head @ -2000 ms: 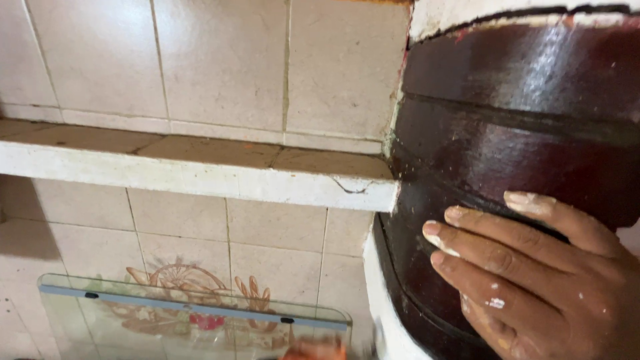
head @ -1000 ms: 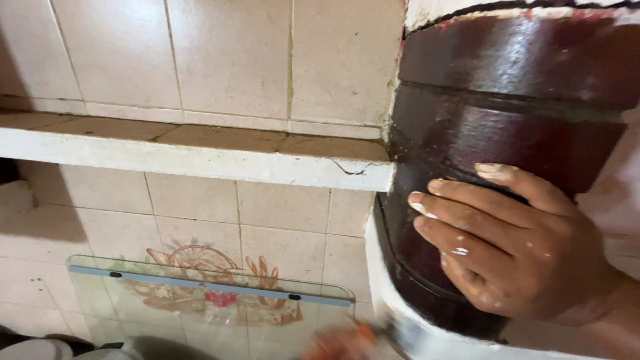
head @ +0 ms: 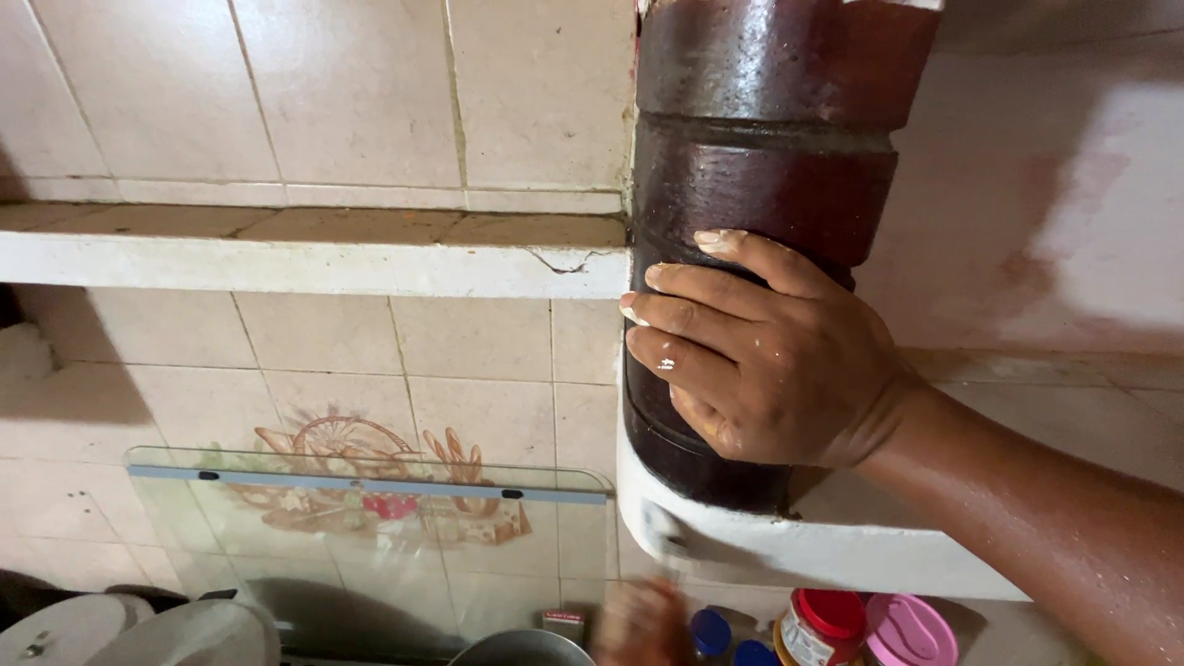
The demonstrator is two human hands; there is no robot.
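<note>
My right hand [head: 777,351] lies spread against a glossy dark red-brown grooved column [head: 763,194], its fingers pointing left and white smears on the fingertips. Below it, at the bottom edge of the view, my left hand [head: 643,622] is blurred by motion. It grips a small tool [head: 664,532], whose pale, blurred end is at the rounded white ledge [head: 740,546] under the column. The tool's exact kind cannot be told.
A tiled shelf with a white edge [head: 370,265] meets the column from the left. Below stand a raised glass stove lid [head: 370,536], a metal pot [head: 523,650], pale lids [head: 199,634], and jars with blue [head: 710,631], red [head: 830,612] and pink [head: 911,631] lids.
My left hand has come further into view from the bottom edge, with the tool now at the white ledge. My right hand stays on the column. The view has shifted.
</note>
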